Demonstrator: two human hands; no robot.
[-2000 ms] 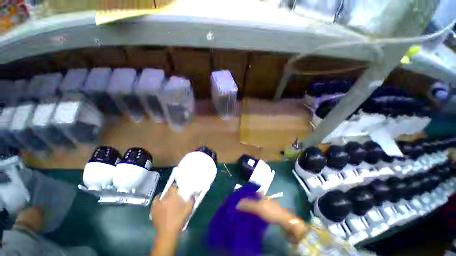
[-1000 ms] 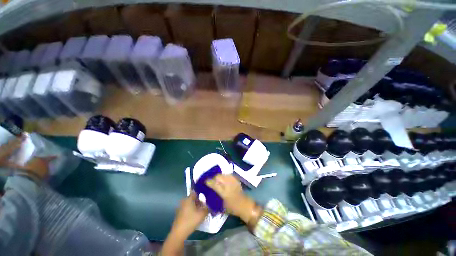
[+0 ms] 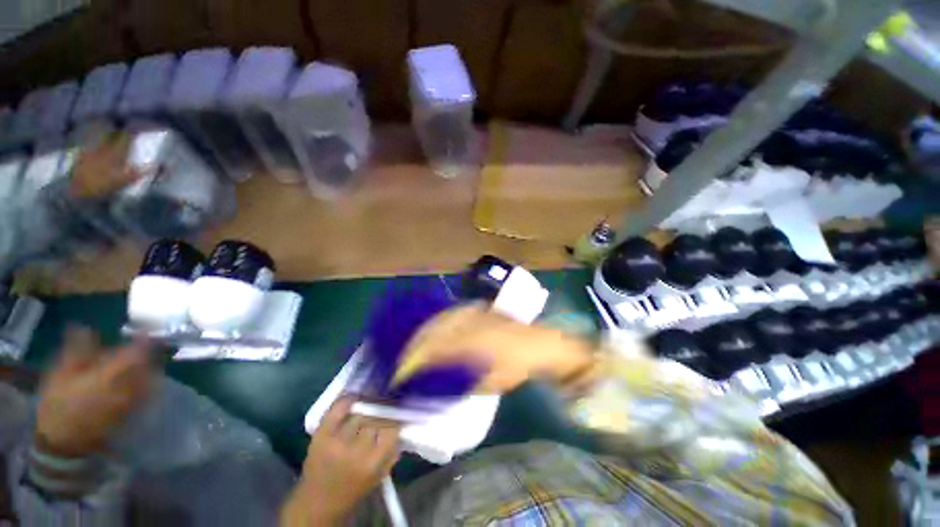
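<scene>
A white dome camera (image 3: 454,424) lies on the green mat at the bench's front edge, its upper part hidden by a purple-blue cloth (image 3: 407,324). My left hand (image 3: 348,453) holds the camera's white base at its lower left side. My right hand (image 3: 495,350), blurred, holds the cloth and presses it over the camera. Another smaller camera (image 3: 521,294) with a black head lies just behind my right hand. Two upright cameras (image 3: 225,299) with black tops stand on the mat to the left.
Clear plastic trays (image 3: 328,134) stand at the back left; one stands apart (image 3: 443,113). A co-worker's hands (image 3: 91,386) are at left. Rows of finished cameras (image 3: 631,266), a metal post (image 3: 758,118) and a small yellowish bottle (image 3: 595,243) are at right.
The cloth has spread over the camera and my right hand has moved right. My left hand is lower, at the base. A co-worker's hand has moved to the plastic trays.
</scene>
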